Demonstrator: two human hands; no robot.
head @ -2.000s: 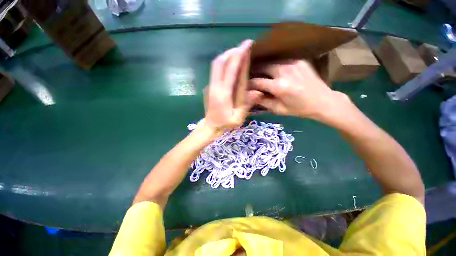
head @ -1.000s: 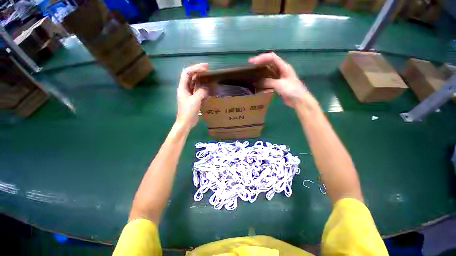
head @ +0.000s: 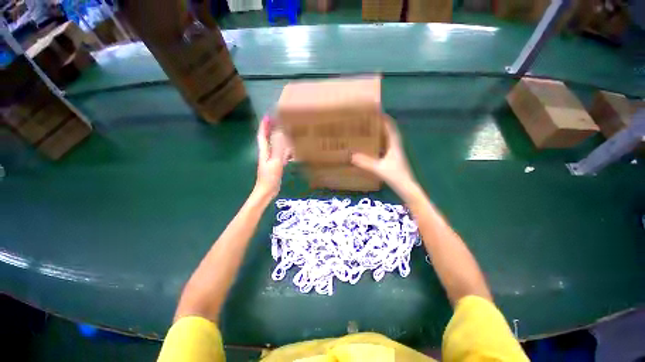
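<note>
A brown product carton point(head: 332, 134) with dark print stands closed and blurred beyond the white cable pile point(head: 343, 240), its top flat. My right hand point(head: 385, 159) holds its right side, thumb on the printed front and fingers partly hidden behind. My left hand point(head: 272, 155) is at the carton's left side, fingers pointing up and the thumb close to the edge; blur hides whether it touches. The carton's contents are hidden.
Open cartons with raised flaps stand at the left point(head: 212, 88) and far left point(head: 53, 131). A closed carton point(head: 551, 113) and another point(head: 614, 109) are at the right, near a slanting metal post point(head: 601, 150). The raised far ledge point(head: 424, 53) crosses behind.
The carton was open with its dark inside showing a second ago; its top is now closed. My hands have moved from its top opening down to its sides. The left cartons appear nearer the centre.
</note>
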